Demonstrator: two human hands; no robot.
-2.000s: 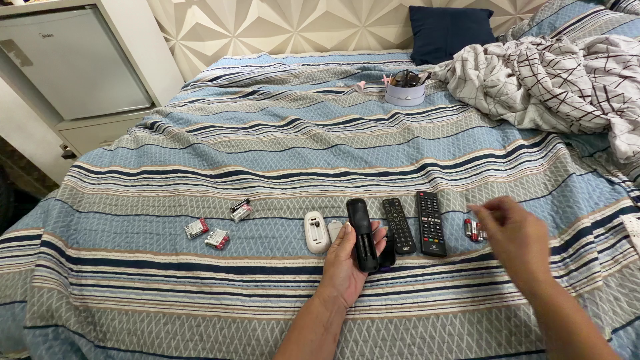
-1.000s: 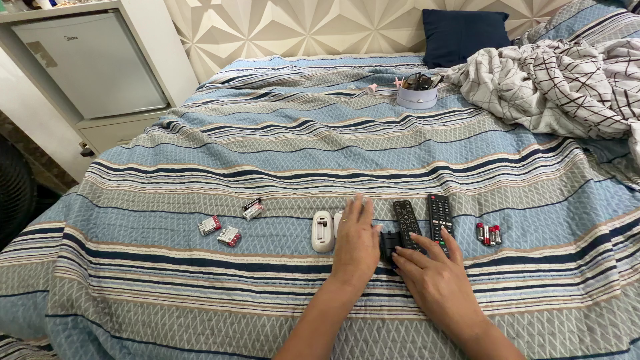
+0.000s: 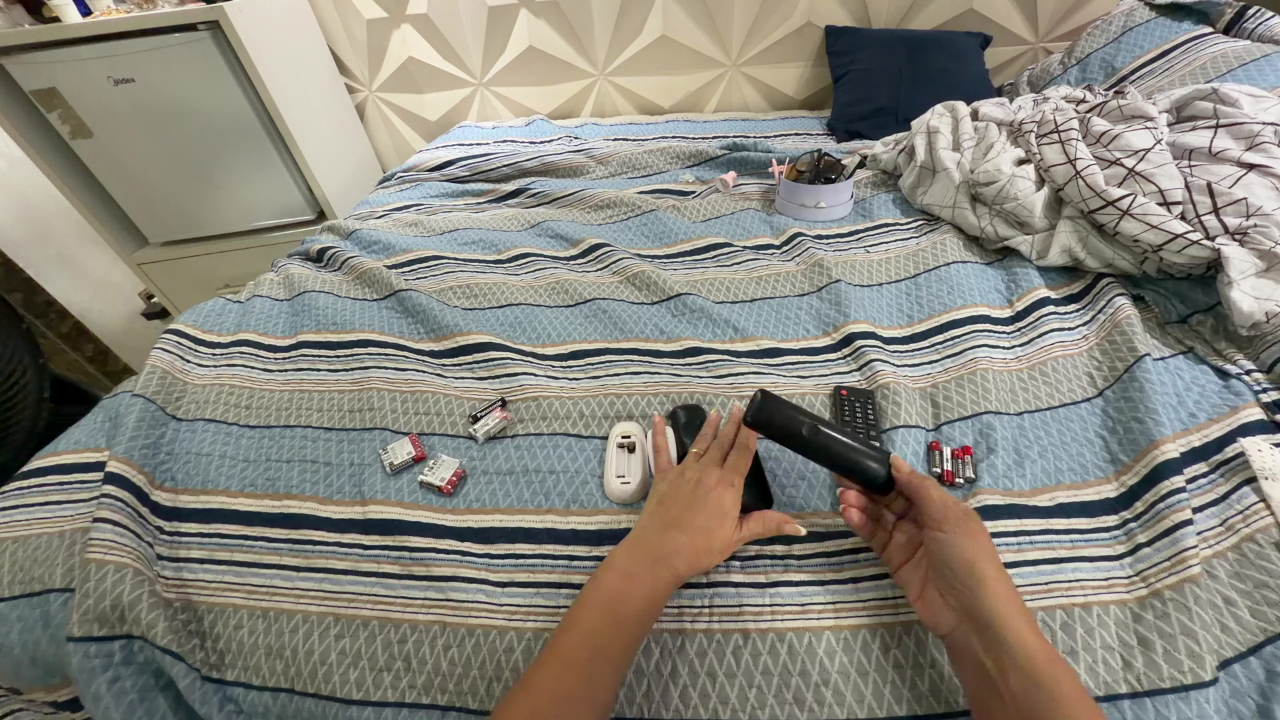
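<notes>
My right hand (image 3: pixel 910 530) holds a black remote control (image 3: pixel 820 440) by its lower end, its smooth back facing up. Fingers spread, my left hand (image 3: pixel 700 500) lies over dark items on the bed and partly hides them; one is a black remote (image 3: pixel 688 418). Left of it rests a white computer mouse (image 3: pixel 627 462) with its battery compartment uncovered; a white piece (image 3: pixel 660 448) is partly under my fingers. Behind the held remote lies another black remote (image 3: pixel 857 412), buttons up. Several loose red and silver batteries (image 3: pixel 950 464) stand in a row at the right.
Battery packs (image 3: pixel 403 453), (image 3: pixel 442 474) and a pair of batteries (image 3: pixel 489 419) lie at the left. Farther back are a lilac round box (image 3: pixel 815 198) holding sunglasses, a crumpled patterned blanket (image 3: pixel 1090 180) and a navy pillow (image 3: pixel 905 80). A small fridge (image 3: pixel 170 130) stands back left.
My right hand has picked up a black remote from the row and raised it, back side up. My left hand, which held an opened remote two seconds ago, now rests over items on the bed.
</notes>
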